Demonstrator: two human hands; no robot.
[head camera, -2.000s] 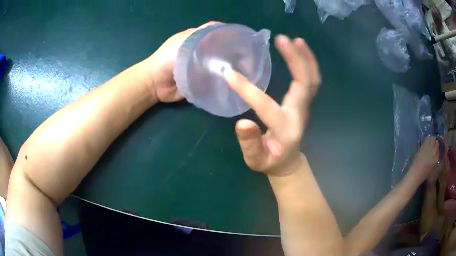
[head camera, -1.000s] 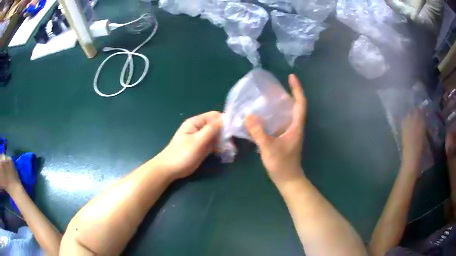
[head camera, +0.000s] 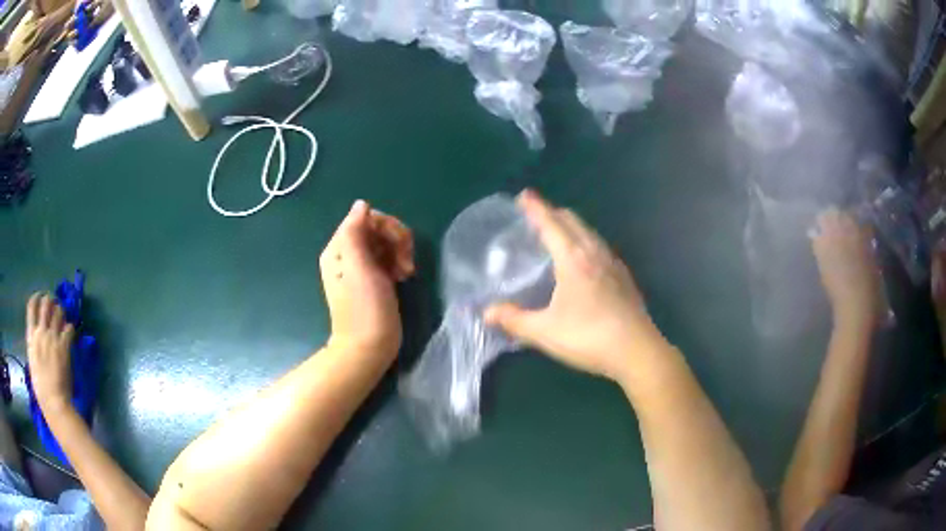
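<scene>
A clear round container (head camera: 485, 247) in a thin clear poly bag is at the middle of the view, over the dark green table. The bag's gathered tail (head camera: 456, 379) hangs loose toward me, slightly blurred. My right hand (head camera: 586, 285) grips the container from its right side, with fingers at its upper edge and thumb at the lower edge. My left hand (head camera: 365, 254) is apart from it, to the left, with fingers curled and nothing seen in it. Its palm side is partly hidden.
Crumpled bagged units (head camera: 508, 57) lie along the far side. A white looped cable (head camera: 272, 156) lies at far left beside an upright bar (head camera: 166, 67). Another person's hand (head camera: 49, 347) is on blue cloth (head camera: 83, 389) at left; another hand (head camera: 845, 259) is by clear bags at right.
My left hand has let go of the bag's gathered end and moved up and left. The bag's tail has spread out below the container. My right hand still holds the container, now flatter to view.
</scene>
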